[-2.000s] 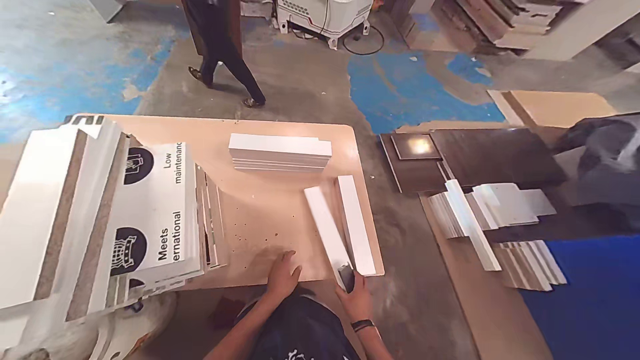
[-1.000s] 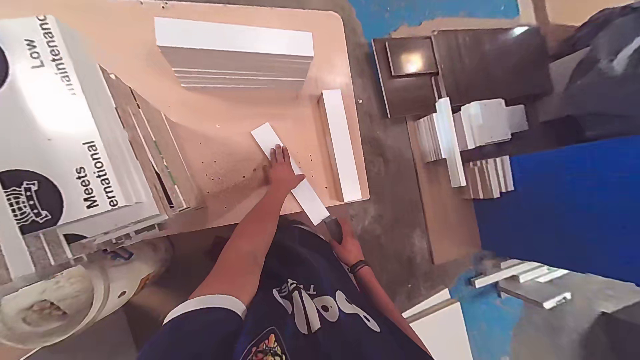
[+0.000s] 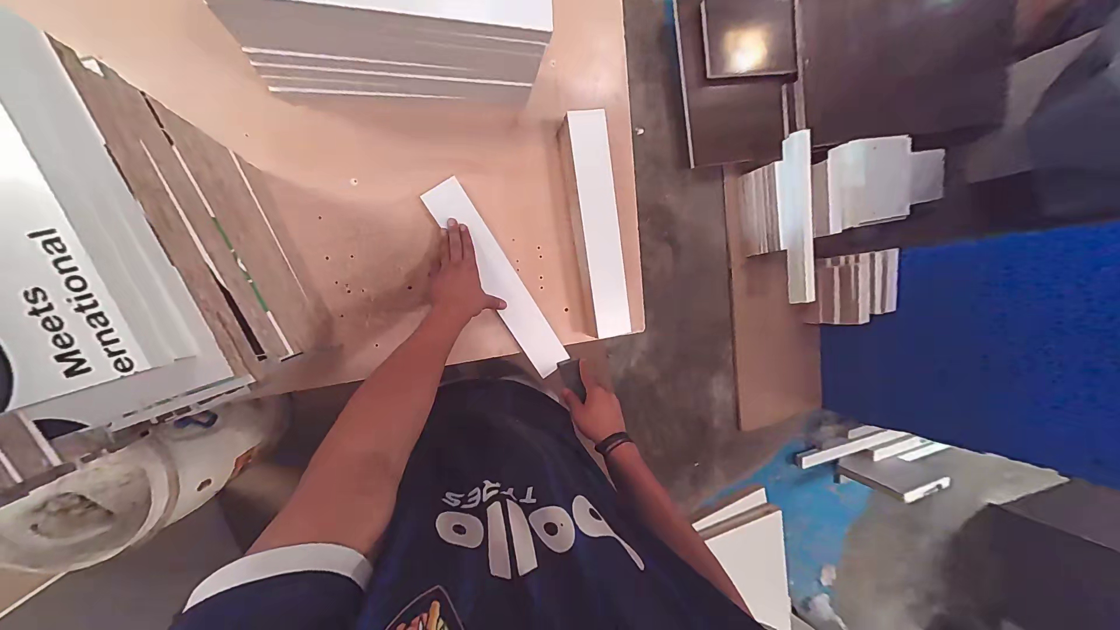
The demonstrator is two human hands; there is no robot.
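Note:
A narrow white board strip (image 3: 512,284) lies slantwise on the tan work board, its near end sticking out past the edge. My left hand (image 3: 459,280) lies on the strip's upper left part, fingers over it and thumb spread. A small dark block (image 3: 572,378) is in my right hand (image 3: 597,407), against the near end of the strip. What kind of block it is, I cannot tell. To the right, a white-topped stack of strips (image 3: 599,223) stands along the work board's right edge, apart from the slanted strip.
More white strips are stacked (image 3: 394,52) at the far side of the work board (image 3: 367,149). Large printed panels (image 3: 105,262) are piled at the left, above a whitish drum (image 3: 166,481). Dark panels (image 3: 901,70), white offcuts (image 3: 866,184) and a blue surface (image 3: 971,341) are at the right.
Two seconds ago my left hand was at the work board's near edge; now it rests on the strip. The strip's far end has moved away from the right stack. The view has tilted further down.

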